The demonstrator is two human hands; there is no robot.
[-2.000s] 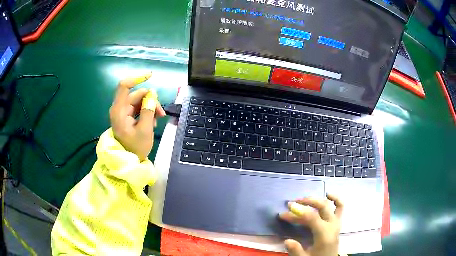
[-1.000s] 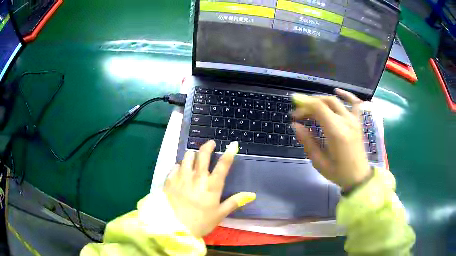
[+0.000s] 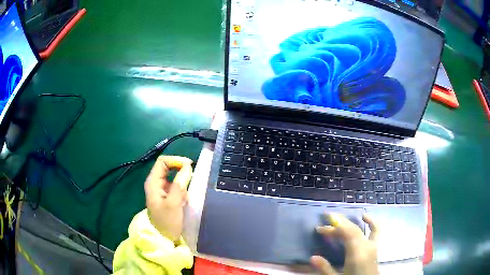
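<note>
An open grey laptop [image 3: 242,220] with black keys lies on an orange-red pad [image 3: 231,267], with a white sheet between them. Its screen [image 3: 333,64] shows a pale desktop with a blue swirl. A black cable plug [image 3: 207,135] sits in the laptop's left side. My right hand [image 3: 349,241] is on the touchpad [image 3: 295,225], slightly blurred, fingers apart, holding nothing visible. My left hand [image 3: 169,188] is left of the laptop near its front left, below the cable, thumb and finger curled close together; whether something small is between them cannot be told.
At far left a monitor [image 3: 13,64] shows a blue swirl. Black cables [image 3: 80,188] lie on the green bench [image 3: 107,123]. Other laptops on orange-red pads stand at the upper left [image 3: 64,33] and the right [image 3: 444,96]. Yellow strips [image 3: 9,207] lie at the lower left edge.
The screen went from a dark test page to the desktop. My left hand moved off the keyboard to the left of the laptop. My right hand moved from over the keys down to the touchpad.
</note>
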